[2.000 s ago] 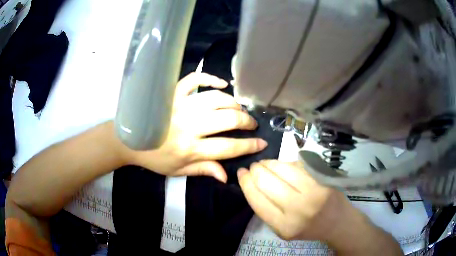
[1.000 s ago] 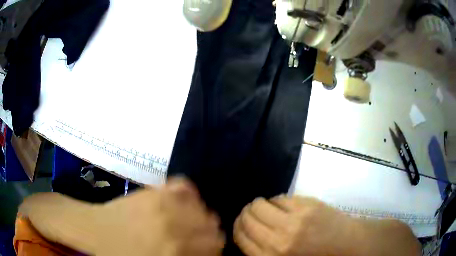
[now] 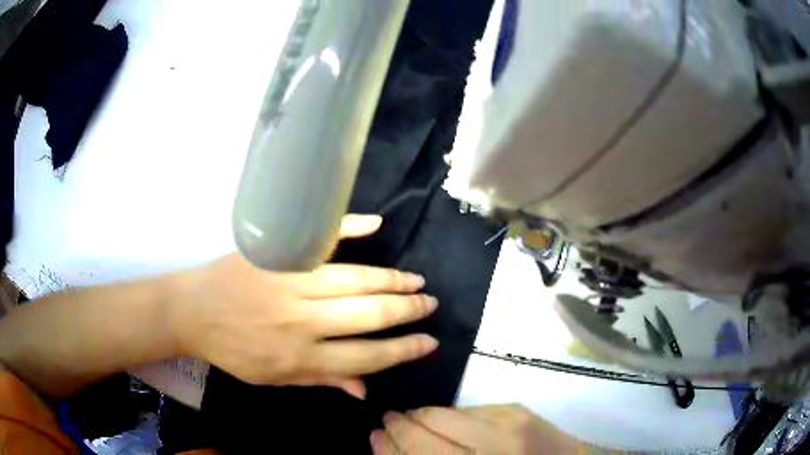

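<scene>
The black garment piece (image 3: 408, 364) runs from the top of the view, beside the machine head, down to the bottom edge. My left hand (image 3: 302, 324) lies flat on it with its fingers spread, left of the needle area; the grey lamp hides part of this hand. My right hand (image 3: 471, 431) is at the bottom with bent fingertips on the cloth's right part. The frame cuts it off, and whether it pinches the cloth is hidden. The cream sewing machine head (image 3: 613, 115) fills the upper right. The needle is not clearly visible.
The grey lamp tube (image 3: 311, 151) hangs close above my left hand. Black thread snips (image 3: 671, 355) lie on the white table (image 3: 195, 115) at the right, near a blue strip (image 3: 728, 355). More dark cloth (image 3: 75, 80) lies at the upper left.
The view has shifted, and lamp and machine head look larger. My left hand has moved from the bottom up onto the cloth and spread its fingers. My right hand stays low.
</scene>
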